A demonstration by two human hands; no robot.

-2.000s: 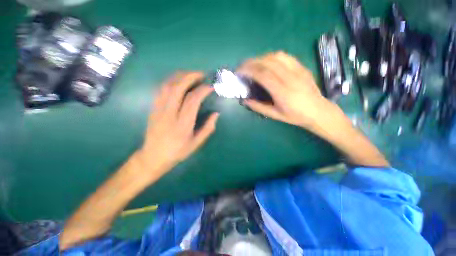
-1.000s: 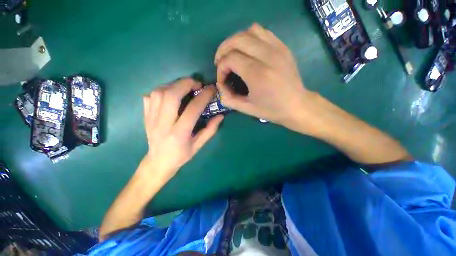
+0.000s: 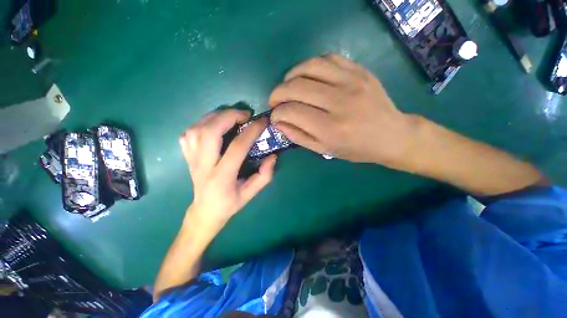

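Observation:
An open phone body (image 3: 268,141) with a blue and silver circuit board lies in front of me on the green surface, between my hands. My left hand (image 3: 225,155) grips its left end, with the index finger on top and the thumb at the near edge. My right hand (image 3: 336,109) covers its right end with the fingers bent over the board. A small white piece (image 3: 328,156) shows under the right hand. Whether the right hand holds a small part is hidden.
Several phone bodies (image 3: 81,168) lie at the left below a grey metal bracket (image 3: 37,118). A black ribbed tray (image 3: 43,267) is at the lower left. Another open phone body (image 3: 429,37) with a white disc is at the upper right, near a pen-like tool (image 3: 515,46) and more phones.
The view has shifted, so the left phones sit lower. The right hand's raised, pinched fingers have come down flatter over the phone body. The left hand keeps its hold.

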